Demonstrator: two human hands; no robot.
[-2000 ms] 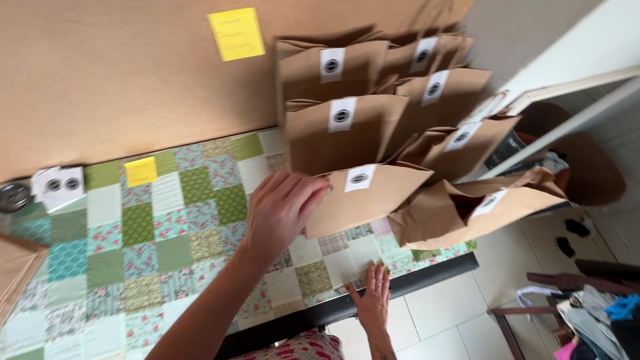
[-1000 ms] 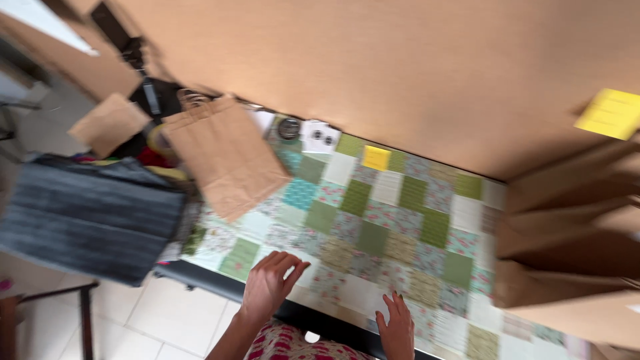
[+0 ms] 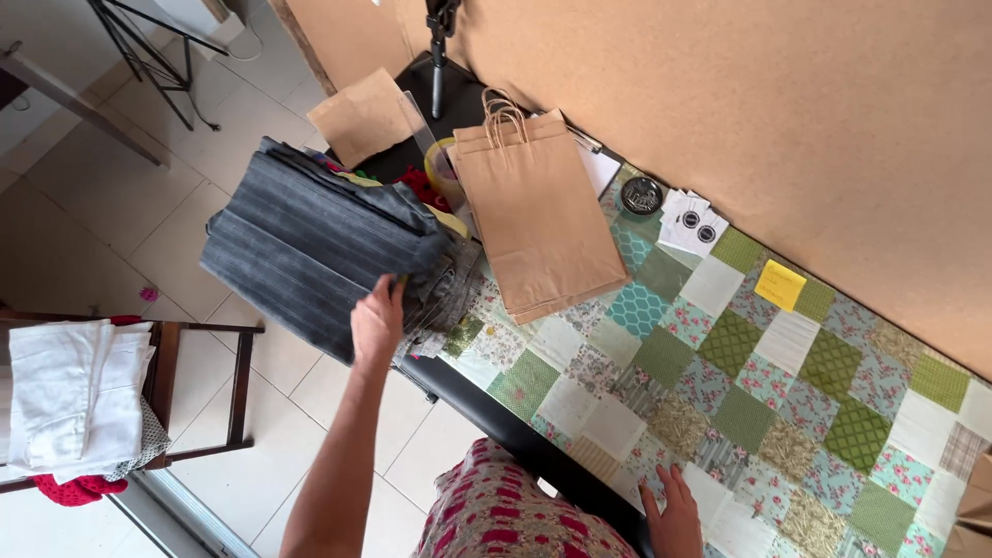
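My left hand (image 3: 377,322) pinches the near edge of a stack of folded dark denim (image 3: 302,240) at the left end of the table. My right hand (image 3: 673,508) rests with fingers apart at the front edge of the patchwork cloth (image 3: 666,353), holding nothing. Right of the denim lies a pile of flat brown paper bags (image 3: 542,225) with twisted handles. Beyond the bags are a round dark tin of metal clips (image 3: 642,195) and white cards with black round prints (image 3: 692,222). A yellow sticky note (image 3: 780,285) bearing writing lies on the cloth.
A roll of tape (image 3: 443,167), a brown paper piece (image 3: 364,116) and a small black tripod (image 3: 438,77) are at the table's back left corner. A wooden chair (image 3: 242,387) with folded white cloth (image 3: 66,395) stands at the left. Part of a brown bag (image 3: 973,511) shows at the right edge.
The view has swung left, away from the standing brown bags. My left hand, free one second ago, has moved left onto the denim stack. My right hand stays near the table's front edge.
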